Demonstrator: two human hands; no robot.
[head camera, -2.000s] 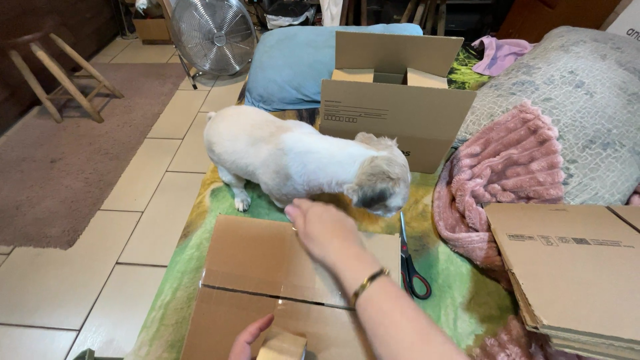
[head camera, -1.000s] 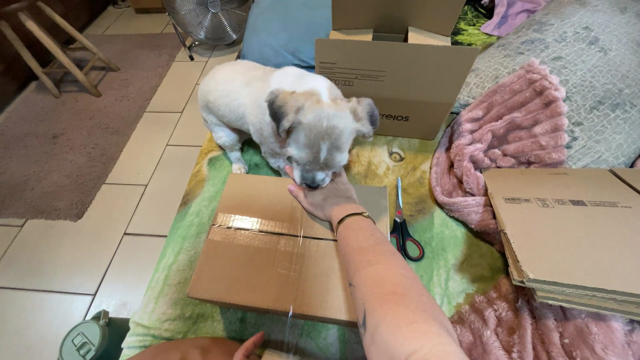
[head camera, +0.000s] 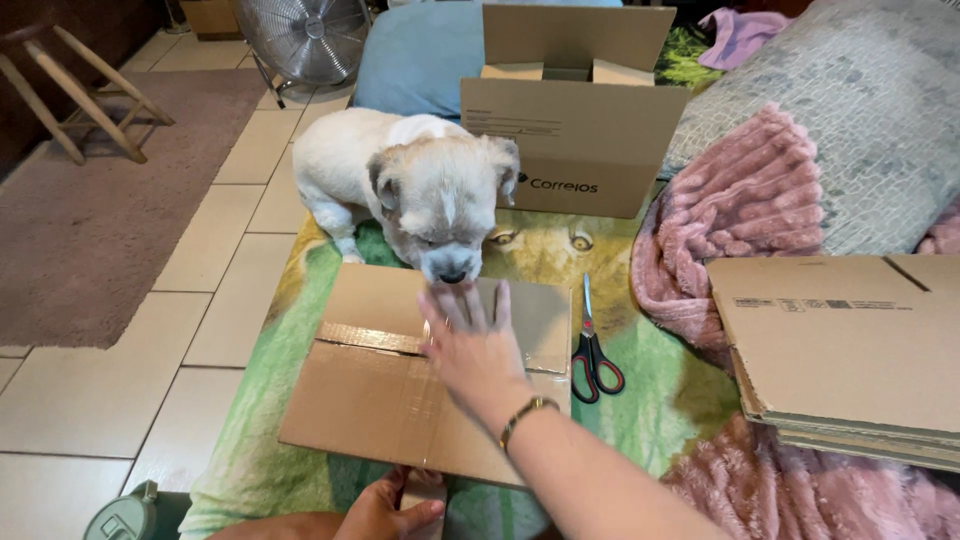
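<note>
A cardboard box (head camera: 367, 390) lies on a green and yellow printed blanket, with clear tape across its top. My right hand (head camera: 480, 352), a bracelet at its wrist, is over the box top with fingers spread and holds nothing. Just beyond its fingertips a small white and tan dog (head camera: 442, 195) lowers its nose to the box's far edge. My left hand (head camera: 394, 506) grips a roll of packing tape (head camera: 425, 499) below the box's near edge, partly hidden; a strip of tape runs from there onto the box. Scissors (head camera: 590, 352) with black and red handles lie right of the box.
Behind the dog stands an open cardboard box (head camera: 577, 142). At right are a stack of flattened cardboard boxes (head camera: 840, 345), a pink fleece blanket (head camera: 742, 195) and a patterned pillow (head camera: 840, 112). A green lidded container (head camera: 124, 517), a fan (head camera: 311, 34) and a wooden stool (head camera: 86, 97) are at left.
The dog has turned from facing right to facing me, its head now over the box edge. My right hand, under its muzzle one second ago, is now nearer me with its fingers spread.
</note>
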